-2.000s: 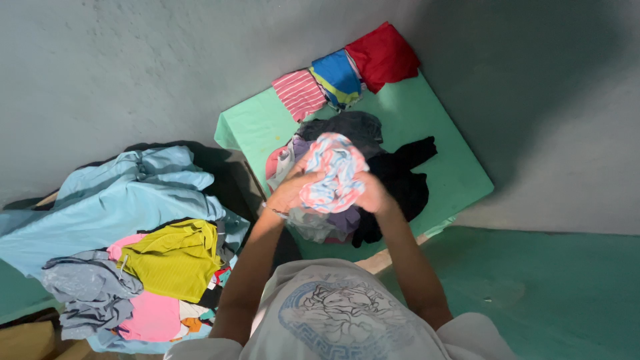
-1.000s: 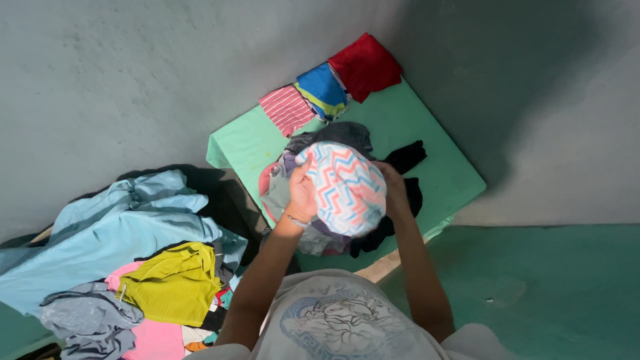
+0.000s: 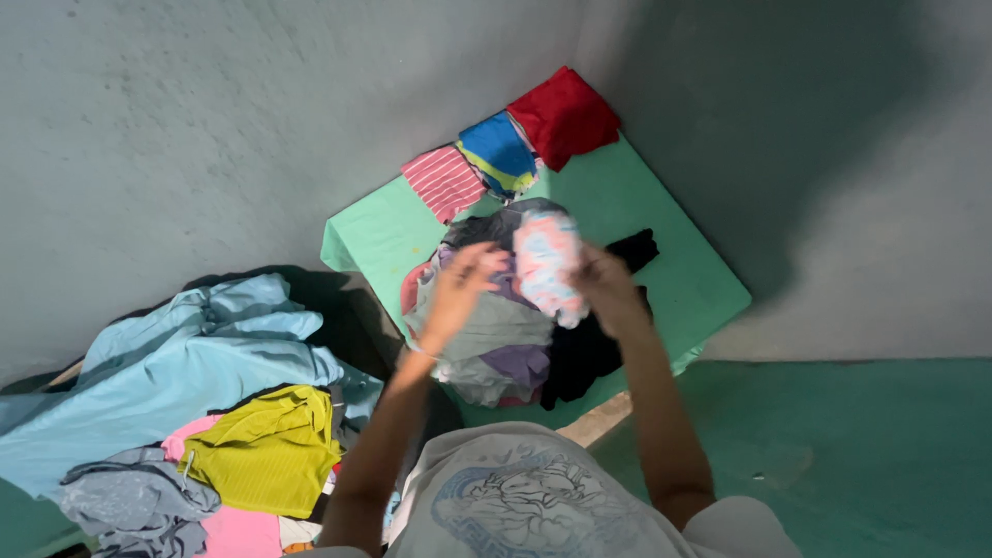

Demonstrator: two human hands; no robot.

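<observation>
A pink, blue and white patterned cloth item (image 3: 549,267), blurred by motion, hangs from my right hand (image 3: 608,287) above the green-covered table. My left hand (image 3: 469,283) is apart from it on the left, fingers spread and holding nothing. Beneath both hands lies a heap of grey and purple clothes (image 3: 496,341), with a black garment (image 3: 585,360) on its right side. Along the table's far edge rest a folded pink striped cloth (image 3: 444,184), a folded blue and yellow-green cloth (image 3: 498,155) and a folded red cloth (image 3: 564,116).
The green-covered table (image 3: 690,287) stands in the corner against grey walls. At lower left, a light blue cloth (image 3: 194,349) lies beside a yellow-green garment (image 3: 267,449), a grey garment (image 3: 136,496) and a pink cloth (image 3: 242,533).
The patterned item was spread between both hands a second ago; now it is narrower and only my right hand holds it. My left hand has let go of it and moved left.
</observation>
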